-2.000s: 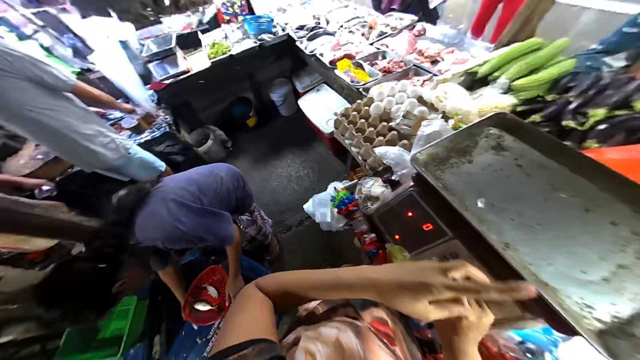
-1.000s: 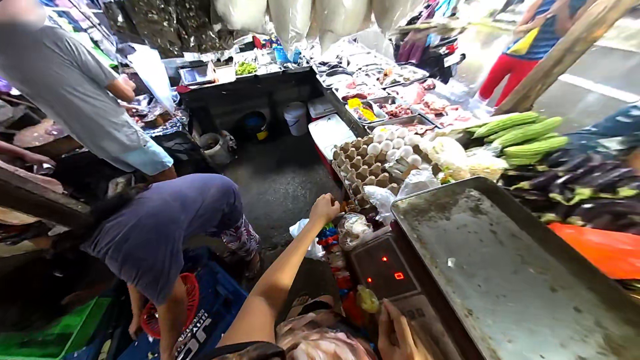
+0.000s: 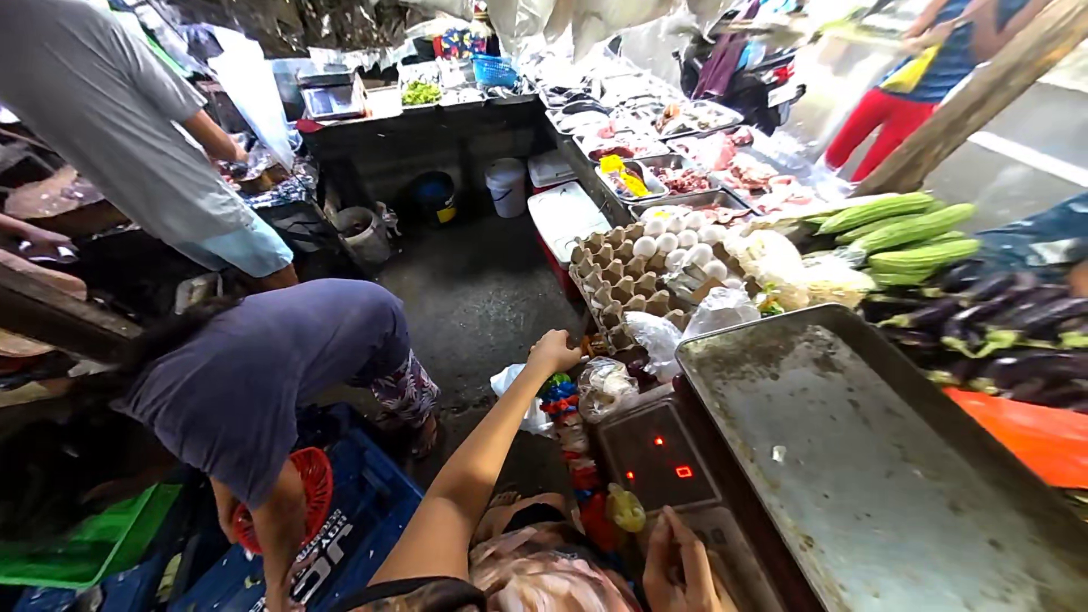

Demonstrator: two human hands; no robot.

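Observation:
My left hand [image 3: 556, 352] reaches forward to the stall's edge, its fingers curled beside small packets near the egg tray; whether it grips one is unclear. Just below it hang colourful bundles [image 3: 558, 393], with a clear plastic bag [image 3: 606, 387] to their right. My right hand [image 3: 682, 568] is at the bottom, fingers together over the lower part of a digital scale [image 3: 659, 455] with lit red digits. A small yellow-green bag [image 3: 626, 507] lies left of those fingers. The metal tray [image 3: 867, 459] is right of the scale.
Egg cartons [image 3: 625, 280] with white eggs [image 3: 671, 242] stand ahead, beyond them meat trays [image 3: 680, 178]. Green gourds [image 3: 909, 225] and eggplants [image 3: 1003, 323] lie at right. At left a person [image 3: 280, 365] bends over blue crates [image 3: 365, 476] with a red basket [image 3: 319, 493]; another person [image 3: 127, 127] stands behind.
Two seconds ago my hands were close together by the scale. My left hand has since moved forward to the egg cartons, while my right hand is now low beside the scale.

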